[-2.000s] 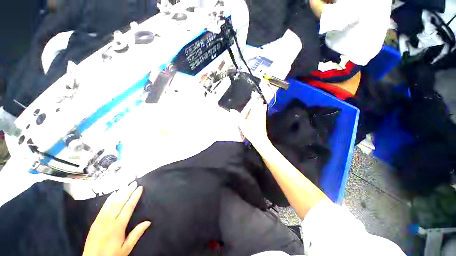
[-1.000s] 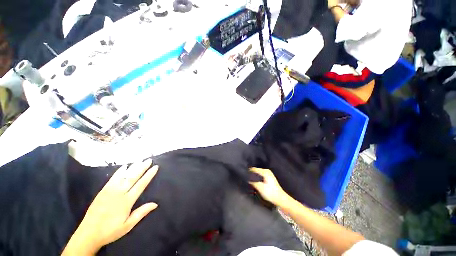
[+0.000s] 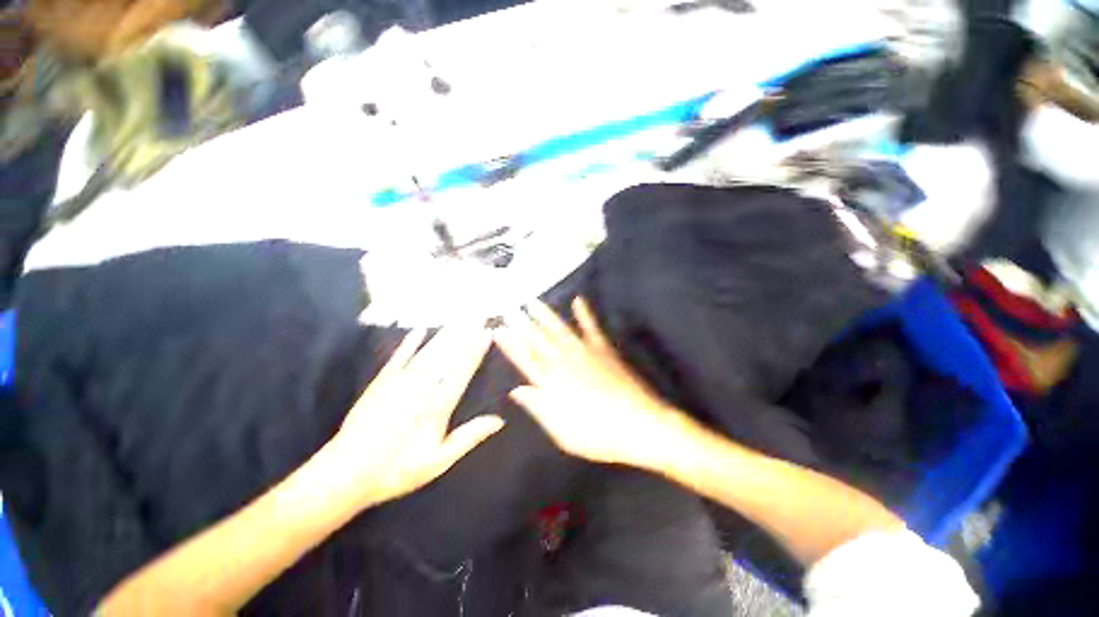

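Note:
The black garment (image 3: 205, 374) covers the front of the machine table and hangs over its front edge. My left hand (image 3: 410, 416) lies flat on it, fingers spread, fingertips just in front of the needle area. My right hand (image 3: 591, 392) lies on the cloth right beside it, fingers apart, its fingertips close to the left fingertips. The white sewing machine (image 3: 579, 97) with a blue stripe stands behind the hands. Its presser foot area (image 3: 488, 253) is blurred; the needle cannot be made out.
A blue crate (image 3: 970, 386) holding black cloth stands at the right. Red and black cloth (image 3: 1024, 325) lies beyond it. A person's white sleeve (image 3: 1067, 151) shows at the upper right. Blue edges show at the far left.
My right hand has moved left from the garment's right side to beside my left hand. Black cloth now lies further up over the table's right part. The view has shifted left.

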